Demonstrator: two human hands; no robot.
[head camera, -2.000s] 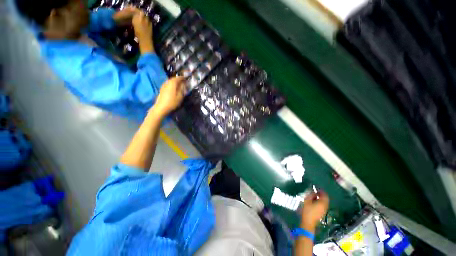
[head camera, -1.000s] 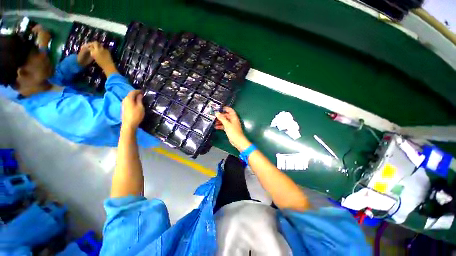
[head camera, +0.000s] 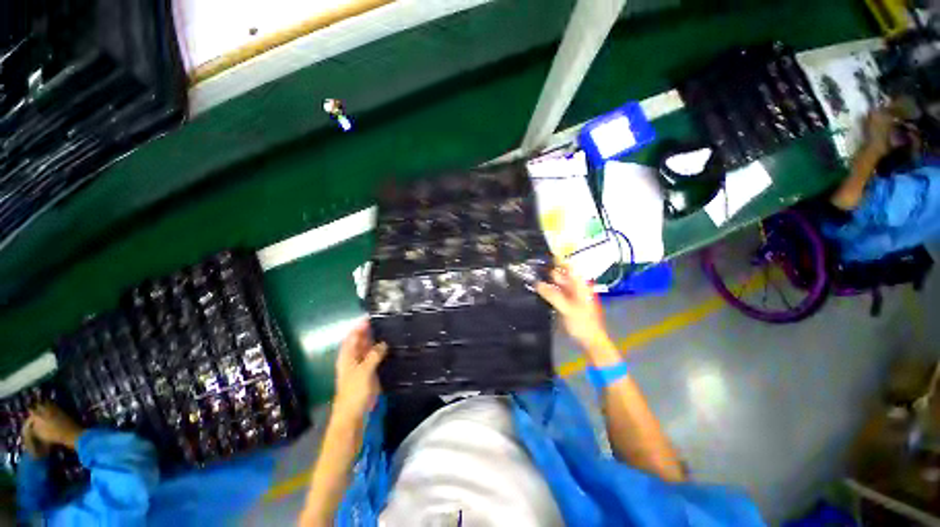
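A black blister tray (head camera: 459, 335) with a grid of pockets is held in front of my body, over the bench's front edge. Shiny parts show in some of its pockets; the rows nearest me look dark. My left hand (head camera: 361, 362) grips its left edge. My right hand (head camera: 573, 306), with a blue wrist band, grips its right edge. The tray's far part is blurred and hides the bench beneath it.
More black trays (head camera: 196, 360) lie on the bench at left, beside another person's hands. The grey controller (head camera: 567, 221) and a blue bin (head camera: 616, 134) are right of the held tray. Another tray (head camera: 758, 103) and a person are far right. Tray stacks (head camera: 82, 93) sit upper left.
The view has swung right. My hands were at the trays on the left; now they hold one tray in front of me, lifted away from those trays.
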